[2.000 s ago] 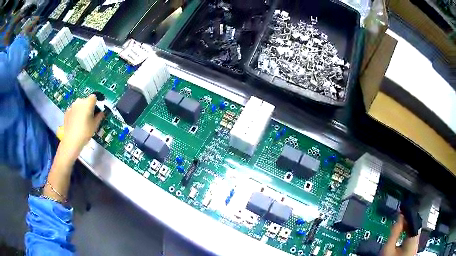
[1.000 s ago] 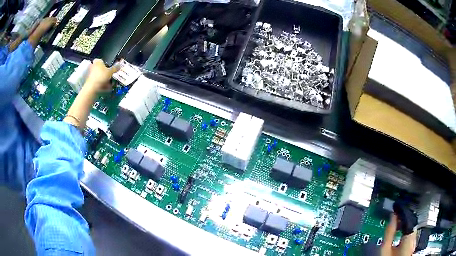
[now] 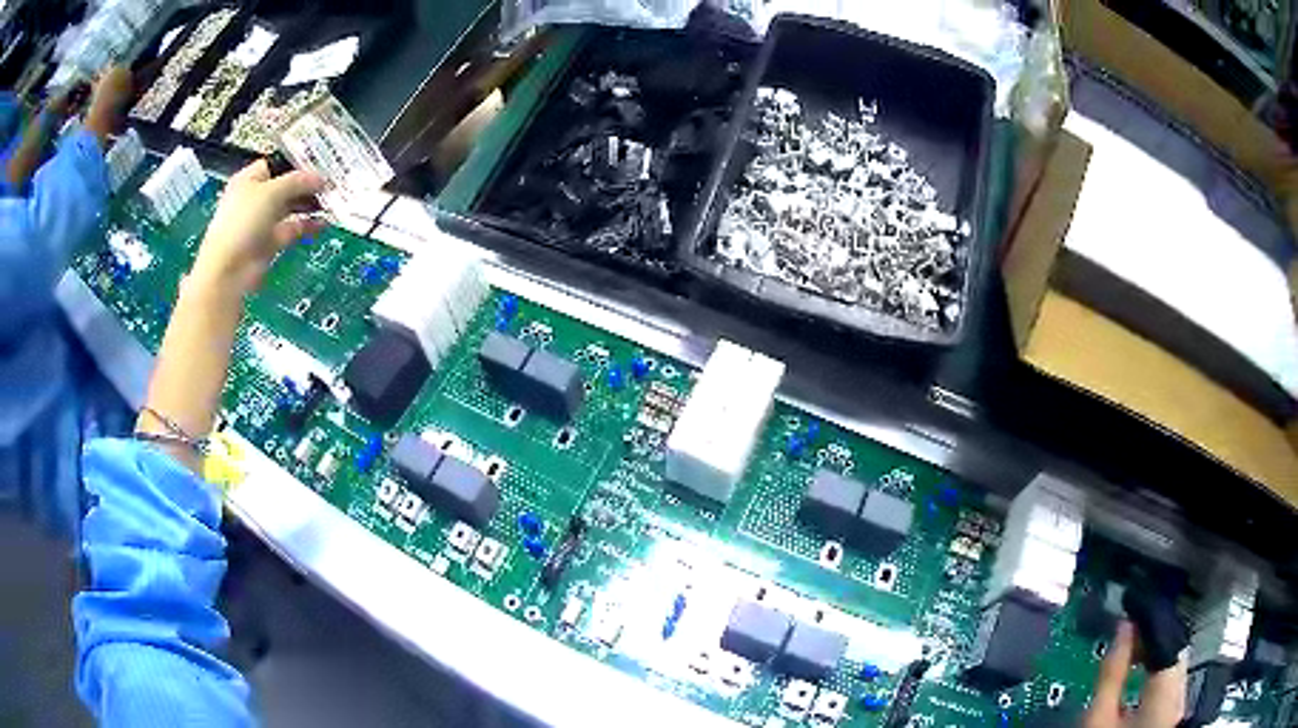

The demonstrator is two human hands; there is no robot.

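My left hand [image 3: 256, 221], bare with black at a fingertip, pinches a flat card [image 3: 336, 154] with printed lines. It holds the card tilted above the board row's back edge. My right hand [image 3: 1139, 690] is cut off by the bottom edge at the lower right, over the boards. A dark shape [image 3: 1157, 626] is at its fingertips; I cannot tell whether it is a held part or finger coverings. The green circuit board [image 3: 626, 484] carries grey relay blocks [image 3: 458, 479] and tall white blocks [image 3: 723, 420].
A black bin [image 3: 598, 157] holds dark parts; the bin [image 3: 843, 213] beside it holds shiny metal pieces. An open carton [image 3: 1139, 370] stands at right. A metal rail [image 3: 356, 569] runs along the near edge. Another person's blue sleeve [image 3: 64, 185] and hands are at far left.
My left hand moved from low over the boards to the card at the back rail, took hold of it and lifted it. My right hand has stayed in nearly the same place.
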